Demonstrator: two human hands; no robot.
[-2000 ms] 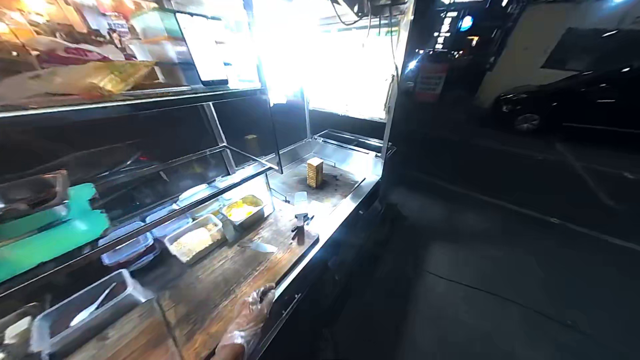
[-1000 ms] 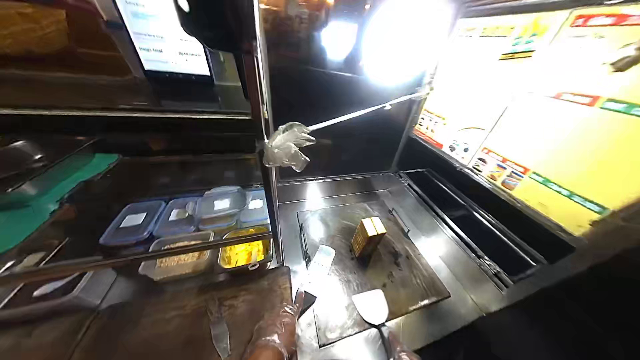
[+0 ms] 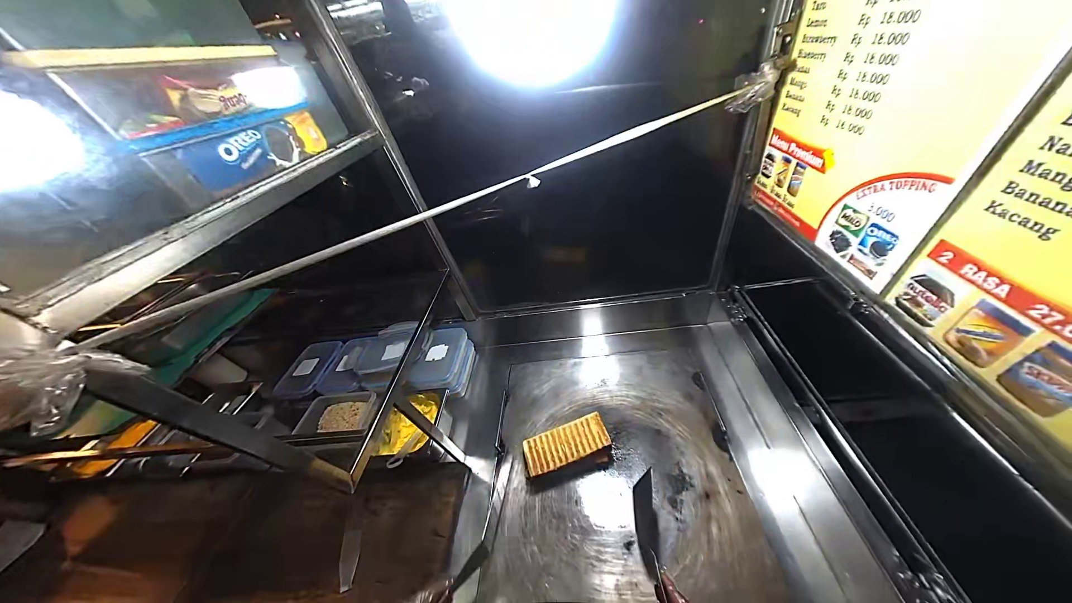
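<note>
A toasted bread block (image 3: pixel 568 445) with a ridged golden side facing up lies on the steel griddle (image 3: pixel 695 519). Only the fingers of my right hand (image 3: pixel 670 591) show at the bottom edge, closed around the handle of a metal spatula (image 3: pixel 646 519). Its thin blade is tilted over the griddle, to the lower right of the bread and apart from it. My left hand (image 3: pixel 437 594) barely shows at the bottom edge, closed on a second flat metal tool (image 3: pixel 471 564) by the griddle's left rim. Most of both hands is hidden below the frame.
Left of the griddle are a tub of yellow spread (image 3: pixel 409 425), a tub of pale crumbs (image 3: pixel 343 415), lidded plastic boxes (image 3: pixel 441 356) and a wooden board (image 3: pixel 234 528). A metal frame bar (image 3: pixel 226 427) and a stretched white strap (image 3: pixel 494 191) cross above. A dark trough (image 3: pixel 888 435) runs along the right.
The bread block, standing upright one second ago, now lies on its side. The spatula blade is now seen nearly edge-on instead of face-on. The view has swung strongly toward the griddle.
</note>
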